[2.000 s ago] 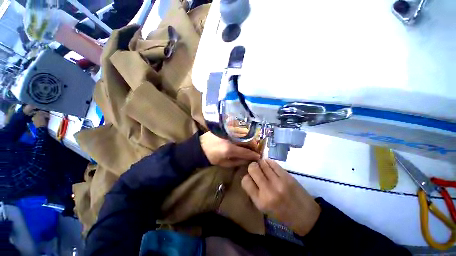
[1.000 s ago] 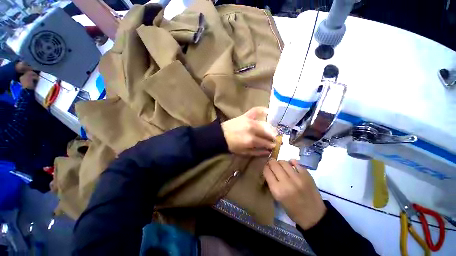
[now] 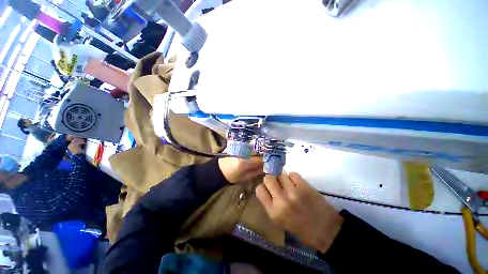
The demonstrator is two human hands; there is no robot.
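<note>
The tan jacket (image 3: 192, 134) lies bunched left of and under the white sewing machine head (image 3: 321, 69) and hangs over the table's front edge. My left hand (image 3: 241, 168) lies on the cloth beneath the machine head, its fingertips partly hidden by the machine's grey knobs. My right hand (image 3: 299, 206) is just right of it, fingers bent and pinching the jacket's edge. The needle and presser foot are hidden. A zipper strip (image 3: 278, 247) with shiny teeth runs below my right hand. A small metal zipper pull (image 3: 241, 200) shows on the cloth.
A yellow strip (image 3: 420, 186) and shears (image 3: 460, 195) with red and yellow handles lie right of my hands. At the far left are a neighbouring machine's grey vented panel (image 3: 80, 115), a person in dark clothes (image 3: 53, 171) and a blue bin (image 3: 75, 243).
The view has swung, so the machine head covers more of the jacket and my left fingertips. Both hands remain close together at the jacket's edge.
</note>
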